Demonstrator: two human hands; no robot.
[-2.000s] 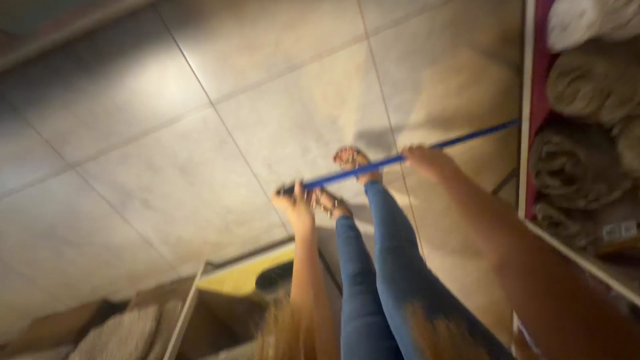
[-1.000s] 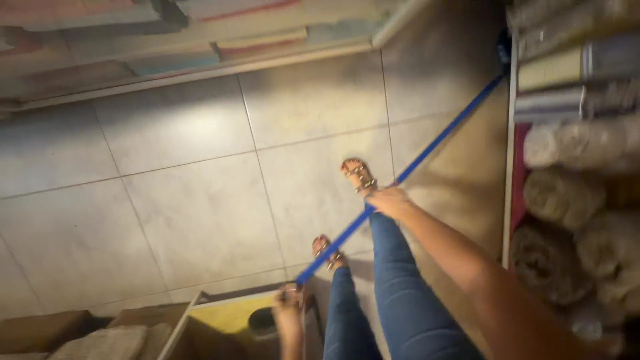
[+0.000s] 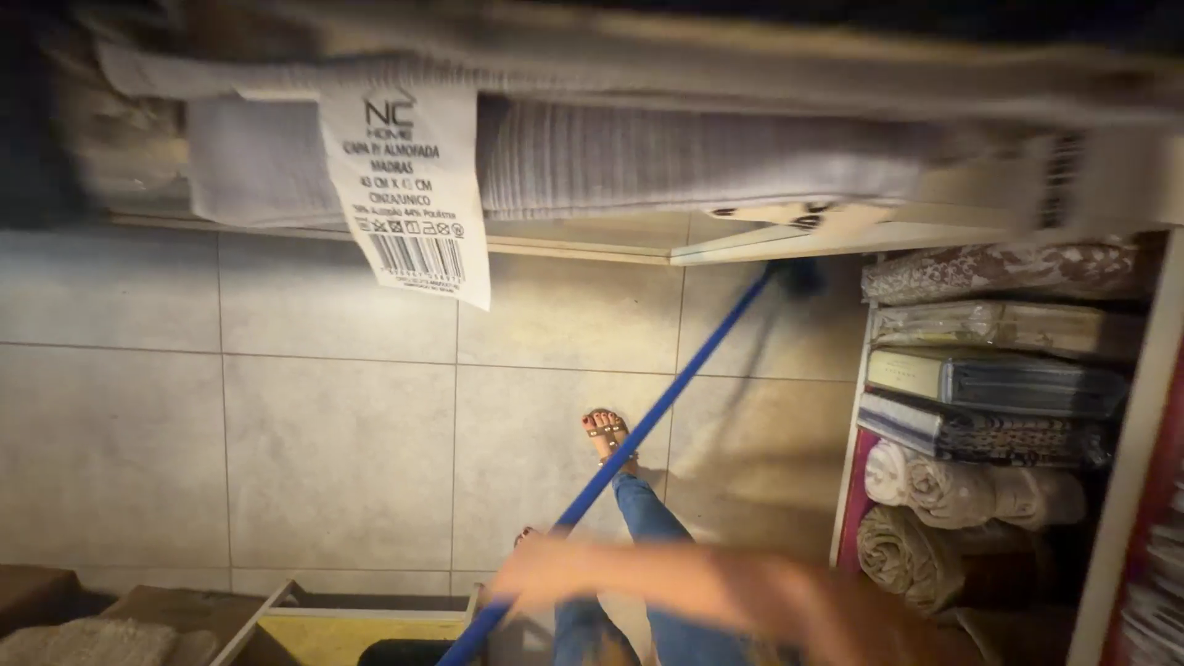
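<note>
My right hand (image 3: 532,569), blurred, is closed around a long blue pole (image 3: 647,421) that slants across the view. The pole's far end meets a dark blue head (image 3: 800,276), which looks like a broom's, on the tiled floor (image 3: 338,453) beneath the edge of the upper shelf. My left hand is out of the frame, and so is the near end of the pole. My feet, in strappy sandals (image 3: 606,430), stand on the tiles, partly behind the pole and my right hand.
Shelves on the right hold rolled textiles (image 3: 911,555) and packaged linens (image 3: 1008,379). Across the top, folded grey textiles (image 3: 647,162) lie on a shelf with a hanging printed tag (image 3: 421,194). At the lower left are a pale-edged open compartment (image 3: 361,612) and a fluffy beige textile (image 3: 102,643).
My left hand has gone out of view. My right hand still holds the pole, lower in the frame. The view has shifted so that folded textiles and a tag now fill the top.
</note>
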